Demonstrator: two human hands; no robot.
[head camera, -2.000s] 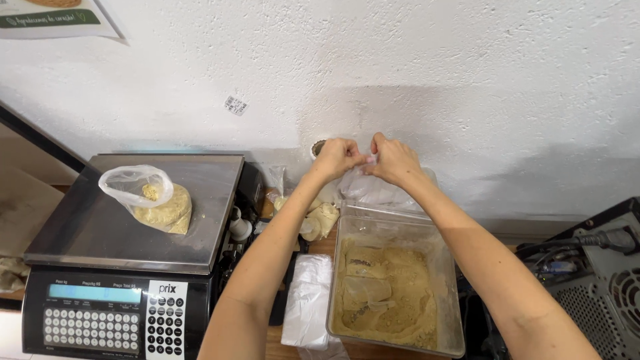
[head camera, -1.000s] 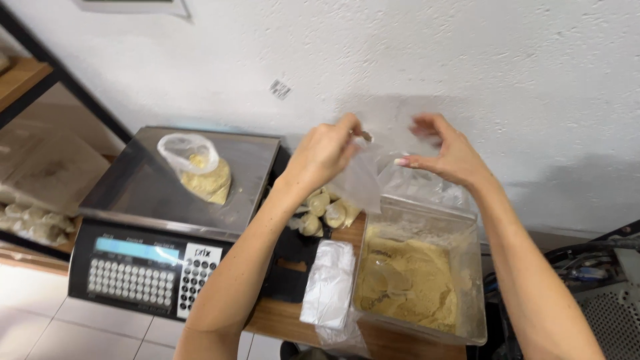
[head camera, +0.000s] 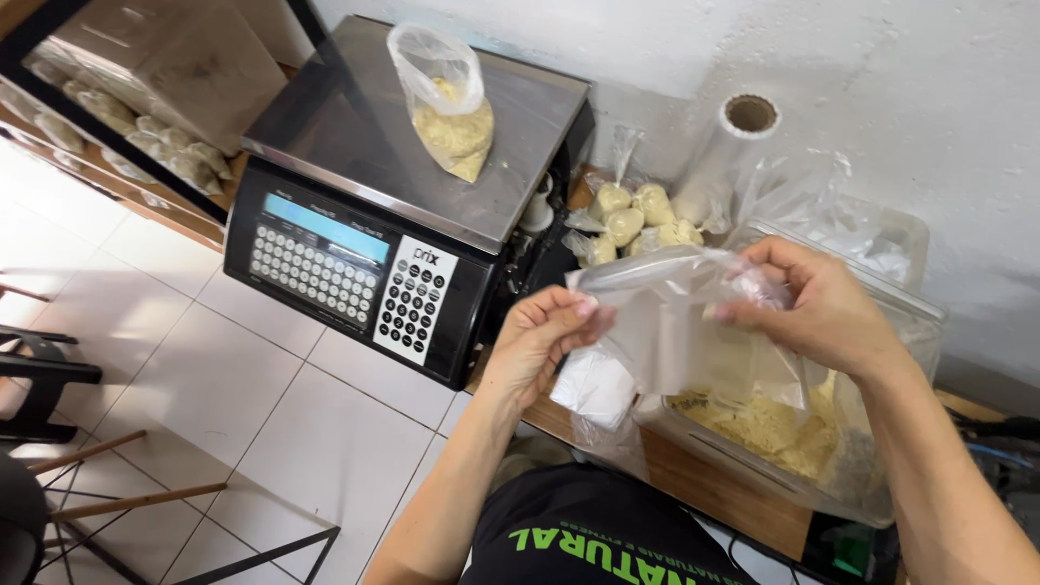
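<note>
Between my two hands a thin clear plastic bag (head camera: 662, 325) is stretched out, seemingly with nothing inside. My left hand (head camera: 548, 333) pinches its left edge between thumb and fingers. At the bag's upper right, my right hand (head camera: 792, 301) holds bunched plastic. Behind and below the bag is a clear plastic bin (head camera: 873, 496) of yellowish powder (head camera: 772, 422), partly hidden by the bag. An opened clear bag of yellow powder (head camera: 455, 126) stands on the steel plate of a Prix digital scale (head camera: 341, 89). Several small knotted bags of powder (head camera: 630, 215) lie beside the scale.
A plastic roll on a cardboard core (head camera: 747, 118) stands by the wall. White folded plastic bags (head camera: 597, 386) lie at the wooden counter's edge (head camera: 691, 479). Another container (head camera: 914, 231) with clear bags is behind the bin. Shelves with bagged goods (head camera: 162, 150) stand left; a dark chair (head camera: 24, 504) is lower left.
My hands have come from near the wall to in front of the bin, with the clear bag now spread between them. The view has swung left and down.
</note>
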